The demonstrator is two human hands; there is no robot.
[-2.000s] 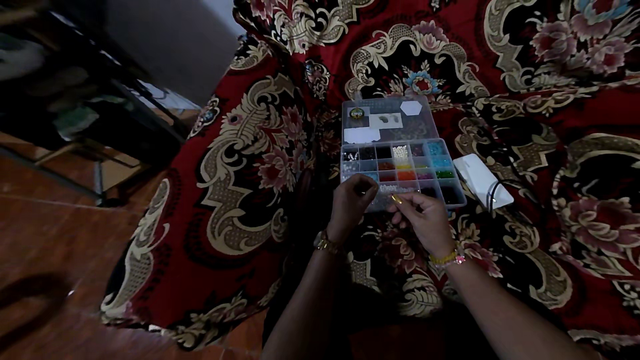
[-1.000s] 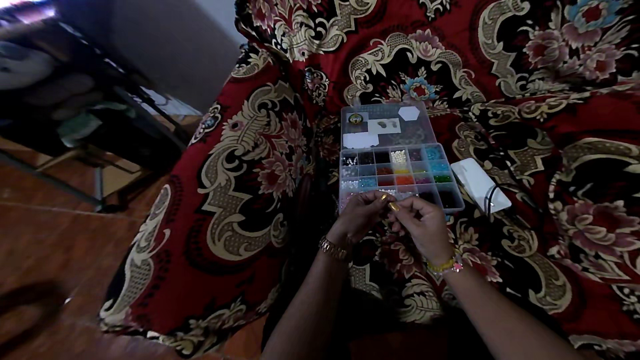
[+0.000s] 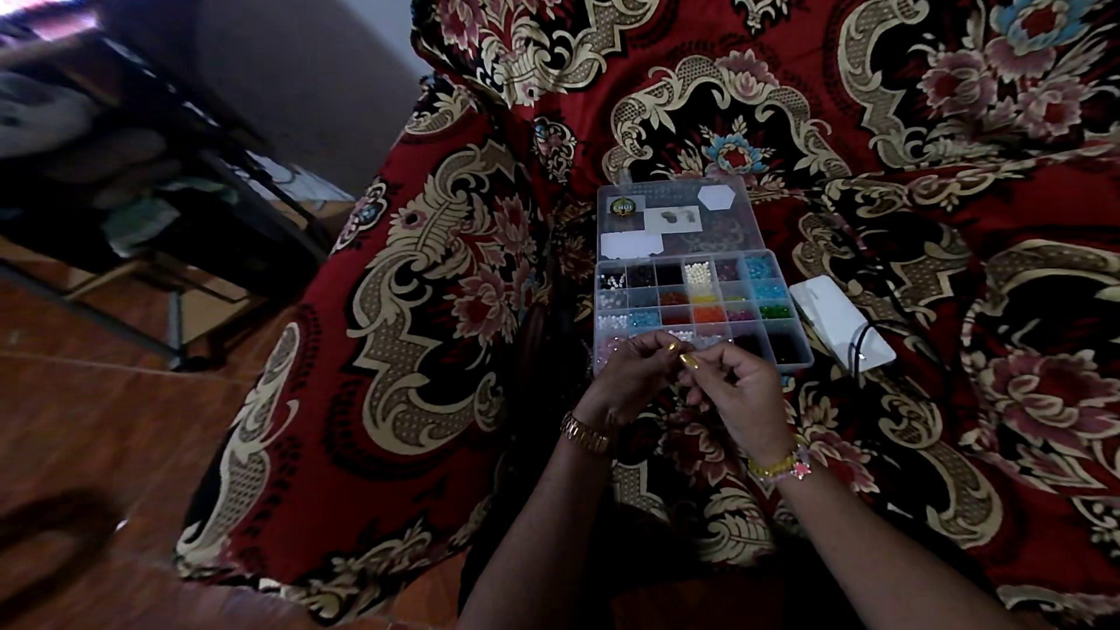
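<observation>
A clear plastic compartment box [image 3: 598,297] lies with its lid [image 3: 726,229] folded back, its sections filled with beads in white, black, blue, orange, red and green. Over the box's near edge, my left hand [image 3: 637,372] and my right hand [image 3: 731,385] meet, thumbs and index fingertips pinched close together. Something very small may be between the fingertips, but it is too small to make out. A metal watch or bracelet circles my left wrist; yellow beaded bracelets with a pink charm circle my right wrist.
The box rests on a sofa draped in a red, black and cream floral cover [image 3: 437,350]. Right of it lies a white rectangular object [image 3: 836,319] with a dark cable [image 3: 875,328]. A metal-legged rack [image 3: 175,297] holding soft items stands on the tiled floor at left.
Two seconds ago my hands were slightly apart over the near edge of the box; now their fingertips are together. The box and the white object have stayed put.
</observation>
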